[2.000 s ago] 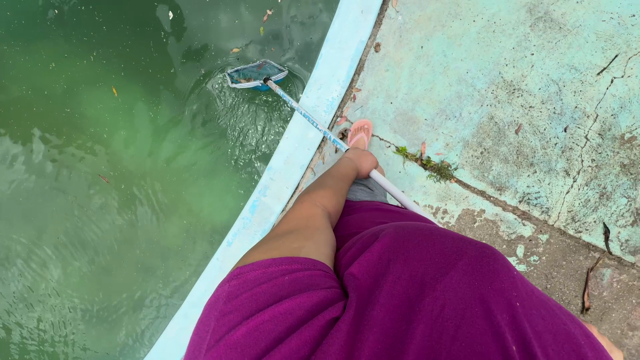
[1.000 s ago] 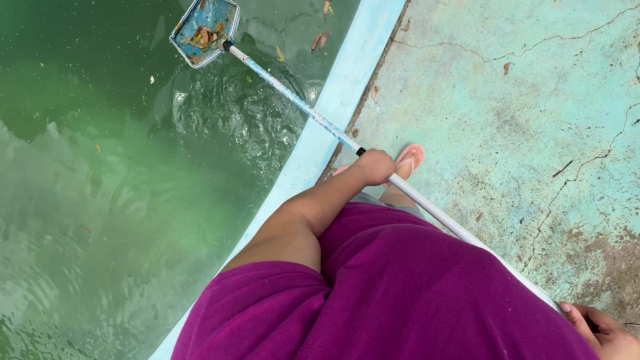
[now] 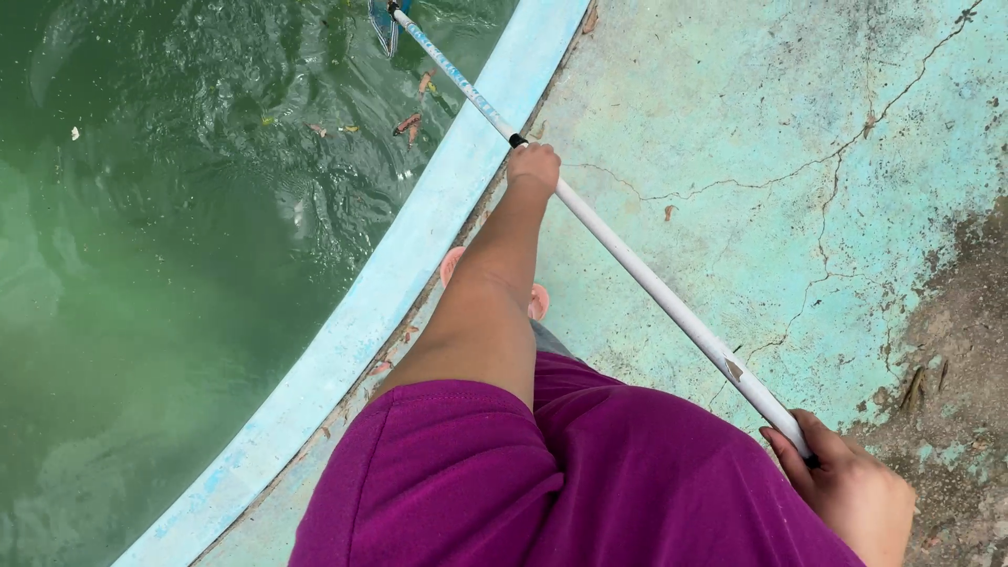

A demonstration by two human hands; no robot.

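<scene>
My left hand [image 3: 534,167] is closed around the white pole [image 3: 646,277] of a pool skimmer, just below its black collar. At the pole's lower end, my right hand [image 3: 846,480] grips it near the tip, thumb and fingers on either side. The pole runs diagonally over the pool's edge to the blue skimmer net [image 3: 386,31], which is at the top of the view, partly cut off by the frame and tilted at the green water [image 3: 197,236]. What the net holds cannot be seen.
Several fallen leaves [image 3: 408,124] float close to the pool wall. The pale blue pool coping [image 3: 378,248] curves past my feet in pink flip-flops [image 3: 539,302]. Cracked turquoise concrete [image 3: 732,142] lies to the right, with bare, rough ground [image 3: 953,346] at the lower right.
The net, which a second ago showed leaves in it, is now at the top edge of view, tilted. My right hand, out of view two seconds ago, is now on the pole's end.
</scene>
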